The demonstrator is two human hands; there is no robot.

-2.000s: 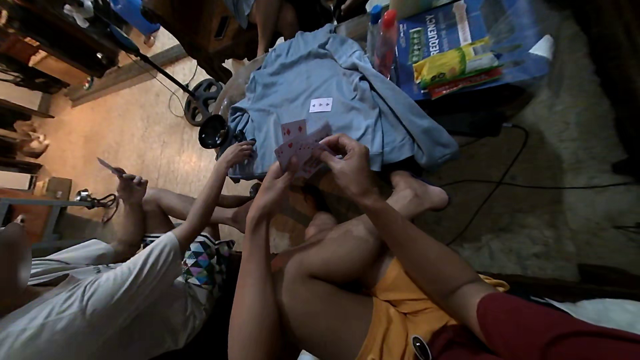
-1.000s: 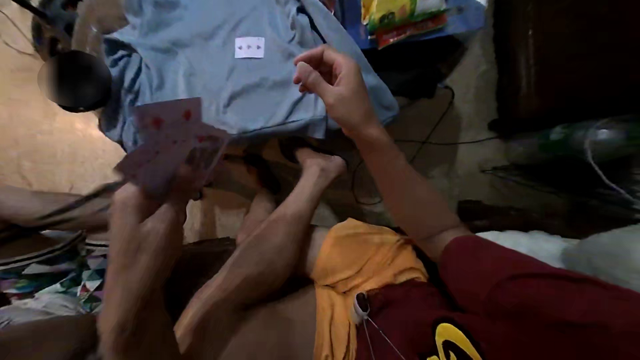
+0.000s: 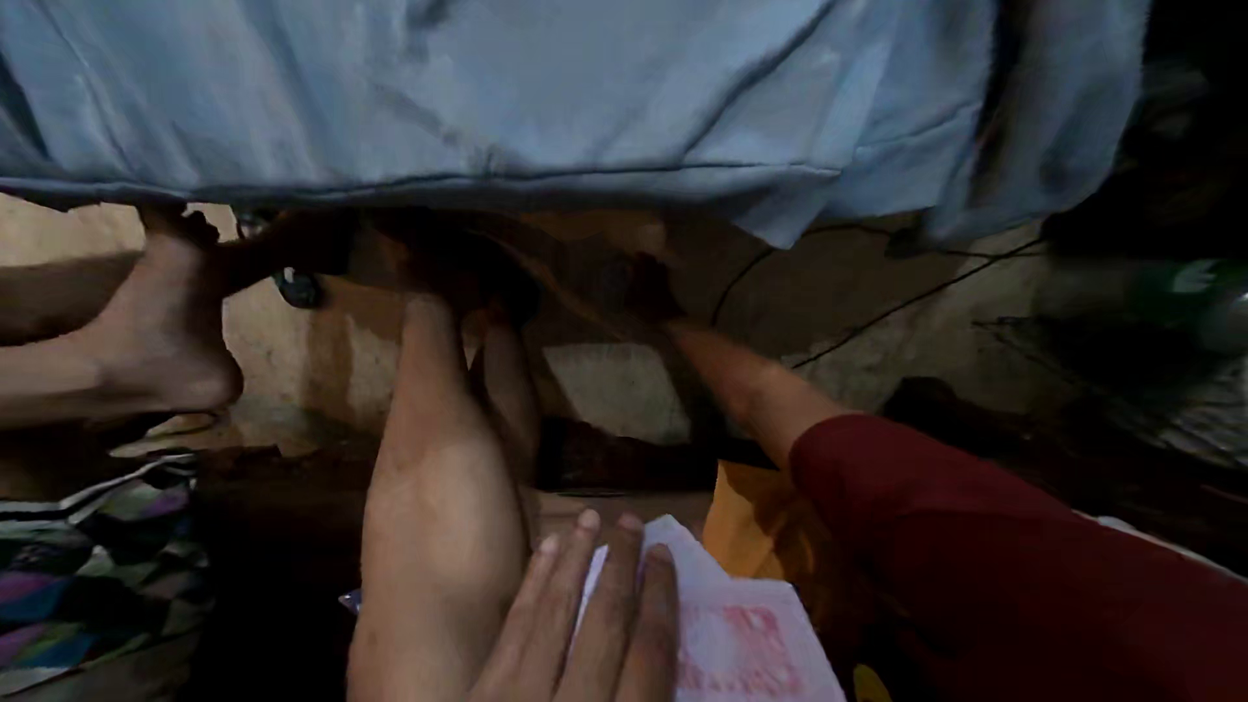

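Observation:
At the bottom of the head view, my left hand lies over fanned playing cards, close against my body, its fingers spread across them. Red print shows on the nearest card; the thumb is hidden. My right arm reaches down from a maroon sleeve, and my right hand is low near the floor, in shadow beyond the hem of the blue-grey cloth. Its fingers are too dark to make out, as is anything in them.
Another person's bare foot and patterned shorts are at the left. My bare leg stands at the centre. A dark cable crosses the floor at the right. A dark, blurred clutter lies at the far right.
The view has swung down sharply. My left hand has brought the cards in close to my body. My right hand, above the cloth's edge before, has gone down near the floor.

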